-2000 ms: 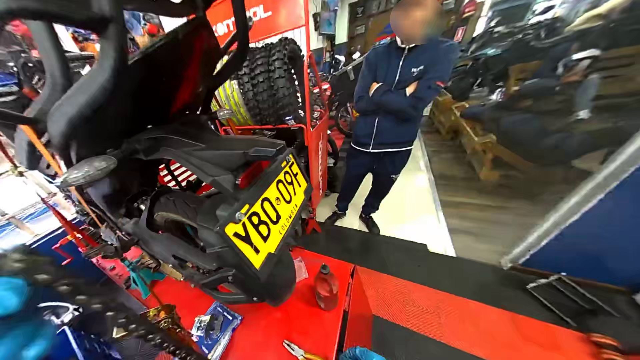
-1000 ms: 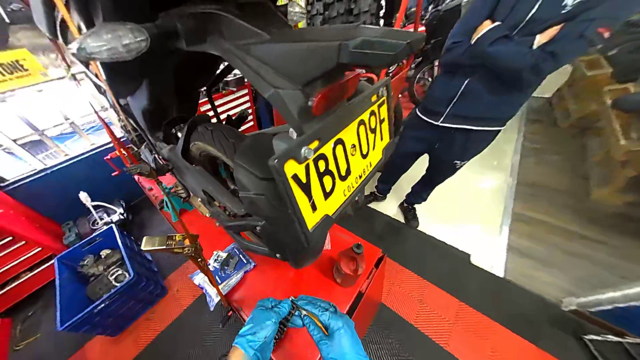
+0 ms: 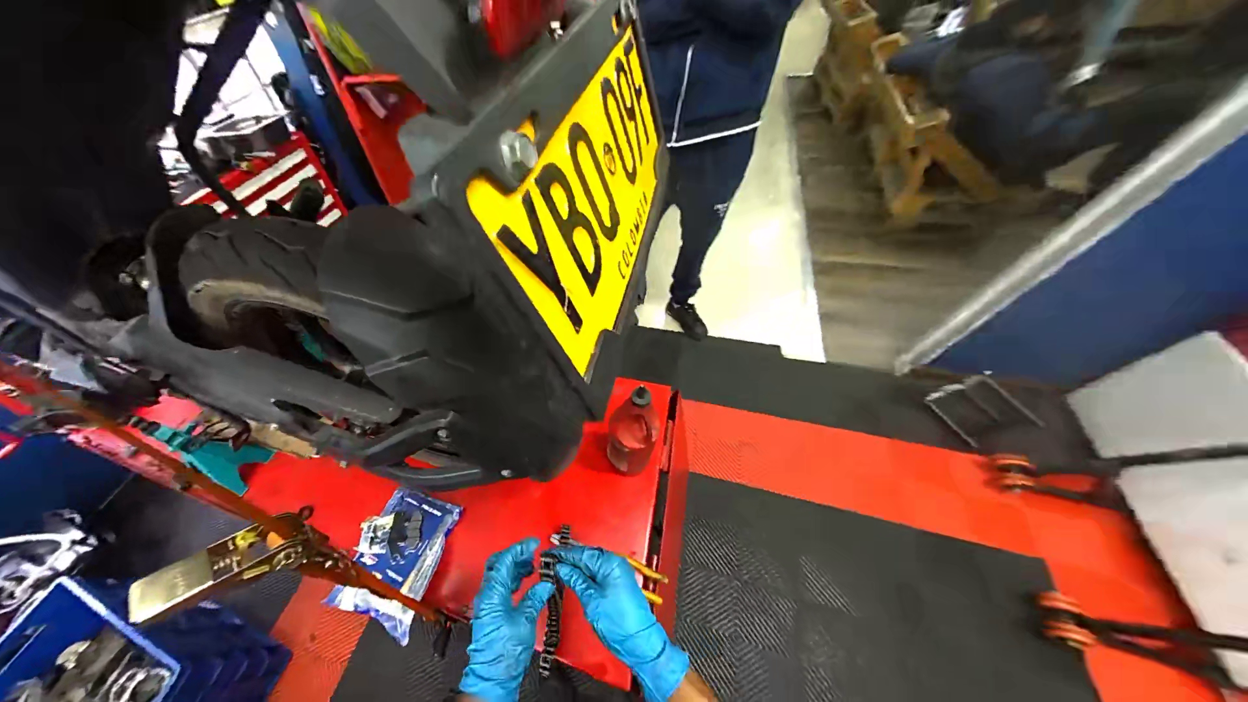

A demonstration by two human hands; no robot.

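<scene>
A dark metal drive chain [image 3: 553, 624] runs over the near edge of a red lift table [image 3: 526, 507]. My left hand [image 3: 507, 614], in a blue glove, pinches the chain from the left. Gloved the same way, my right hand [image 3: 609, 604] has its fingertips on the chain's upper part. Pliers with yellow-orange handles [image 3: 647, 580] show beside and partly behind my right hand; whether I hold them is not clear. Above the table is a motorcycle's rear tyre [image 3: 263, 273] with a yellow licence plate [image 3: 585, 195].
On the table are a reddish bottle [image 3: 634, 431] and a blue plastic packet [image 3: 405, 546]. A ratchet strap [image 3: 224, 561] slants down at the left, above a blue crate [image 3: 88, 614] of parts. A person [image 3: 717, 127] stands beyond the plate. Stand feet [image 3: 1014, 473] are at right.
My hands came together at the table between the oldest frame and the middle one. The chain is now plainly visible between them, and the pliers show beside my right hand. The view has shifted.
</scene>
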